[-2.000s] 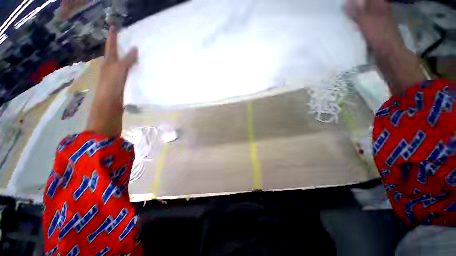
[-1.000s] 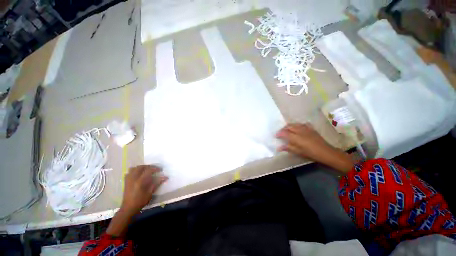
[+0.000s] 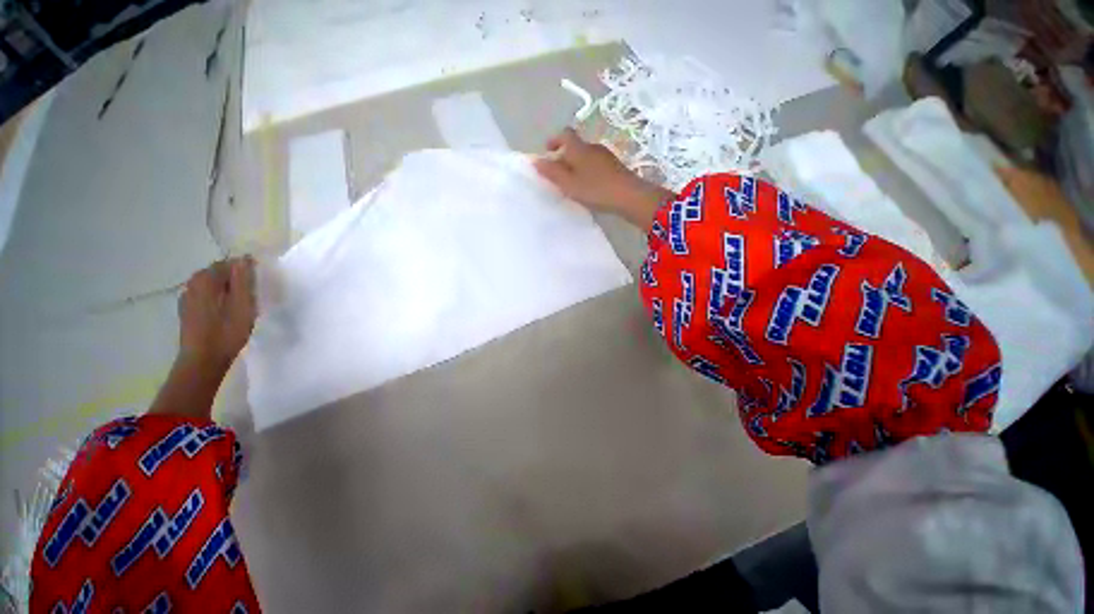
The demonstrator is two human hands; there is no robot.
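A white garment panel (image 3: 420,270) lies in front of me, its lower part folded up over the neckline area. The ends of its two straps show beyond the fold. My left hand (image 3: 218,306) is closed on the panel's left edge. My right hand (image 3: 582,170) pinches the panel's upper right corner. The neckline is hidden under the folded cloth.
A heap of short white strips (image 3: 696,120) lies just beyond my right hand. More white panels (image 3: 1020,282) lie at the right. Grey flat sheets (image 3: 108,204) are at the upper left. Long white tape (image 3: 36,516) shows at the lower left edge, partly behind my sleeve.
The panel lay flat with my hands at its near edge. Now its near part is folded away from me, and both hands have moved forward with it. The glue bottle is no longer visible.
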